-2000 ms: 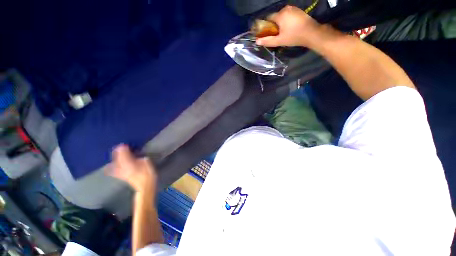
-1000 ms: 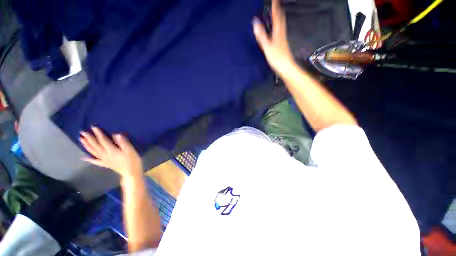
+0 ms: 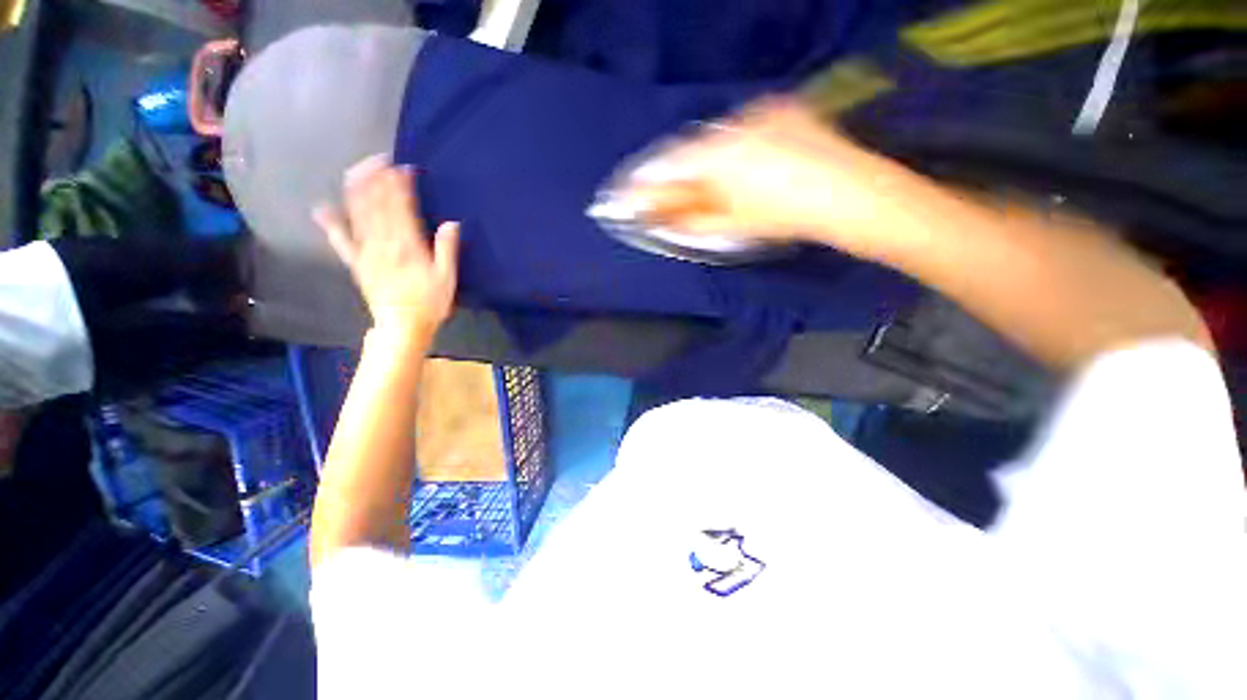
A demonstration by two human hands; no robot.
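Observation:
A navy garment (image 3: 533, 178) lies over the grey padded pressing board (image 3: 322, 110), whose rounded end shows bare at the left. My right hand (image 3: 766, 178) is blurred and closed around the steam iron (image 3: 643, 235), which is on the navy cloth with its pointed tip to the left. The iron's grip is mostly hidden by my fingers. My left hand (image 3: 397, 253) is spread, with fingers apart, at the left edge of the cloth, partly over the grey board.
Blue plastic crates (image 3: 520, 458) stand below the board, one with a tan piece (image 3: 458, 421). Another person's white sleeve (image 3: 41, 321) is at the left. Dark folded cloth (image 3: 123, 615) is at the lower left. A yellow-green strip (image 3: 1053, 28) crosses the upper right.
My right hand has taken hold of the iron and moved it onto the cloth. The cloth lies flatter on the board. The view has turned, and my left hand is at the cloth's left edge.

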